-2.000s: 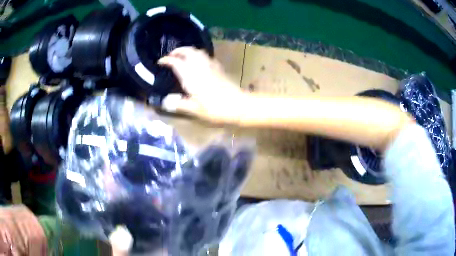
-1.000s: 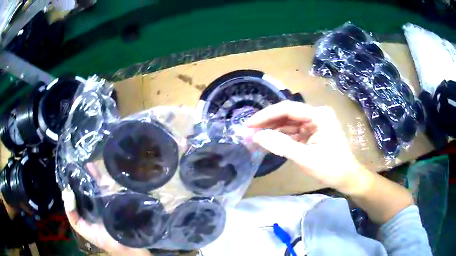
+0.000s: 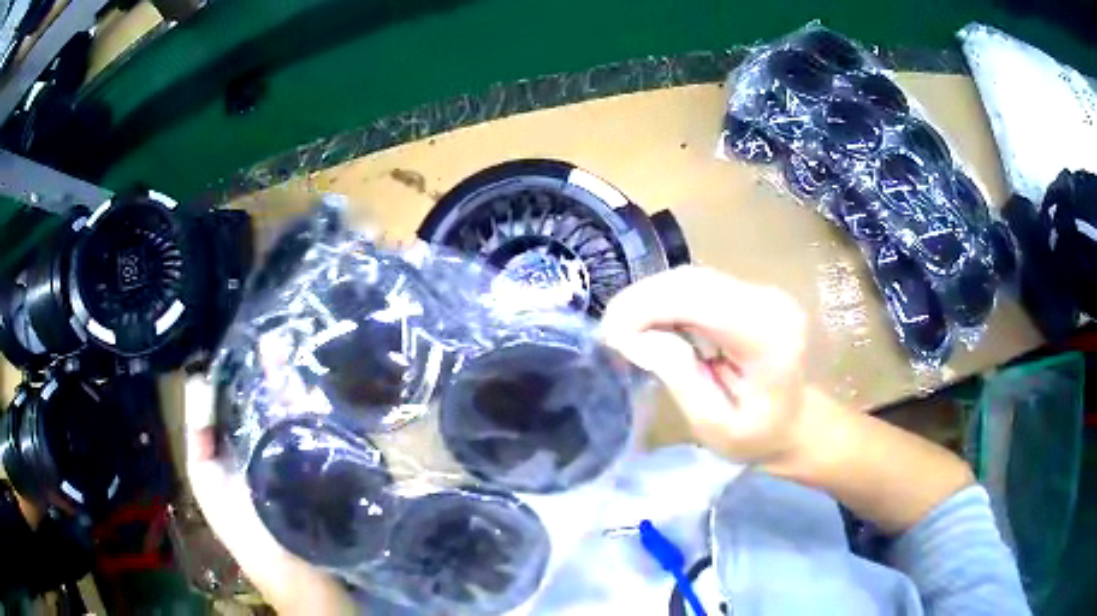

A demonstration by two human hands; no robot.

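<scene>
A clear crinkled packing bag [image 3: 409,397] holds several dark round covers and hangs over the front of the bench. My left hand [image 3: 259,529] holds the bag from its left side, partly hidden behind it. My right hand [image 3: 710,361] pinches the bag's upper right edge between thumb and fingers. Behind the bag, an appliance unit [image 3: 614,211] lies face up with radial fins, white rim segments and a bright centre. The bag hides its lower left part.
Several appliance units [image 3: 132,271] stand at the left. A second bag of dark discs [image 3: 872,181] lies on the cardboard sheet [image 3: 710,132] at the right. A white bag or sheet [image 3: 1047,120] and black units lie at the far right. A green conveyor [image 3: 421,60] runs behind.
The view has turned from the left units to the bench middle. My right hand has left the left unit and now grips the bag. Lately the bag has shifted slightly right.
</scene>
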